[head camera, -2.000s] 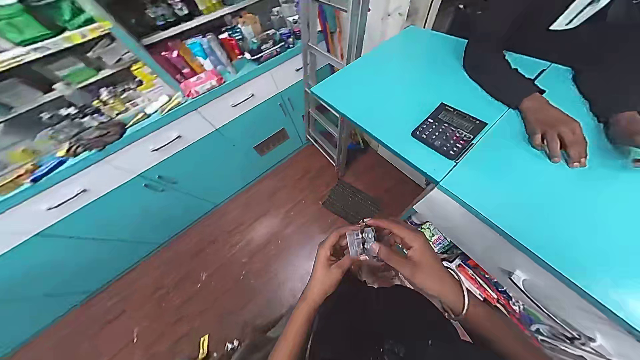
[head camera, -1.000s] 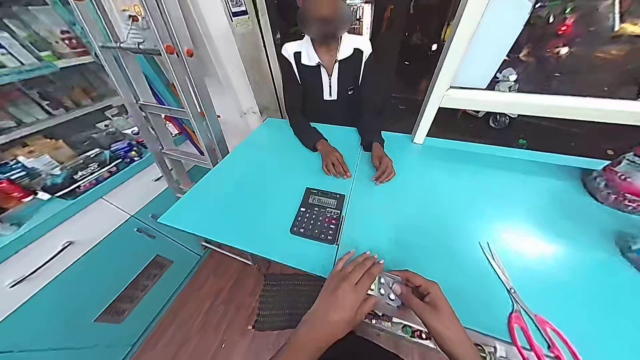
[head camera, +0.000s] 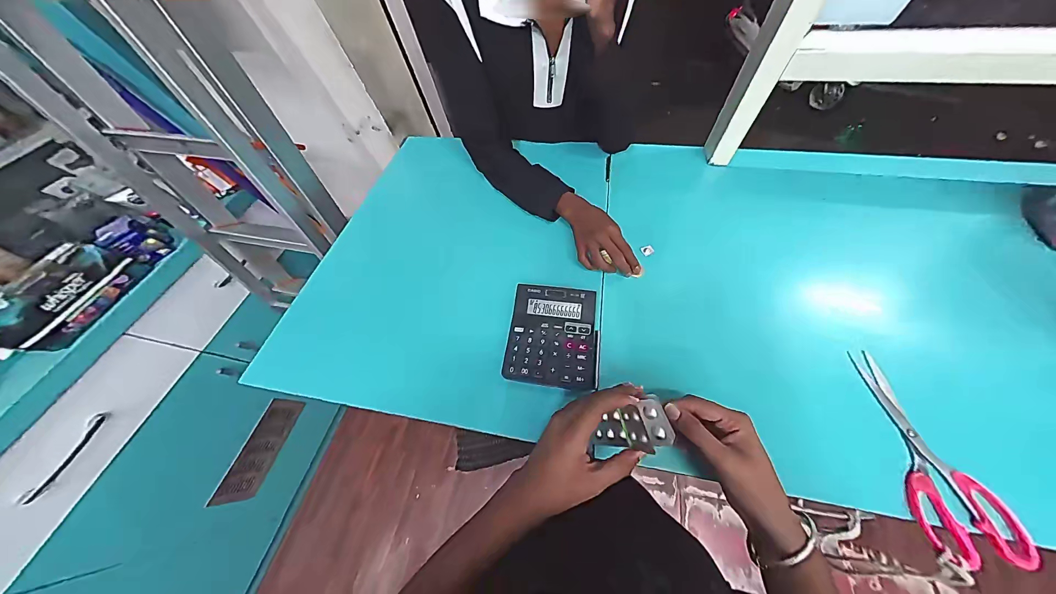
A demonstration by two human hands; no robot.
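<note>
My left hand is closed around blister packs of tablets at the near edge of the turquoise counter. Two packs seem to overlap, one with green-edged foil and one with larger round pockets. My right hand pinches the right edge of the packs between thumb and fingers; a metal bangle is on that wrist. Just beyond my left hand lies a black desk calculator. Scissors with pink handles rest at the counter's right, blades pointing away from me.
Across the counter stands a person in a dark top, one hand on the surface beside a small silvery piece. A metal ladder leans at the left by drawers and packaged goods. A dark mat lies on the floor below.
The view has swung right from the shelves to the counter. The blister packs remain between my hands. The other person's second hand has left the counter, where it rested one second ago.
</note>
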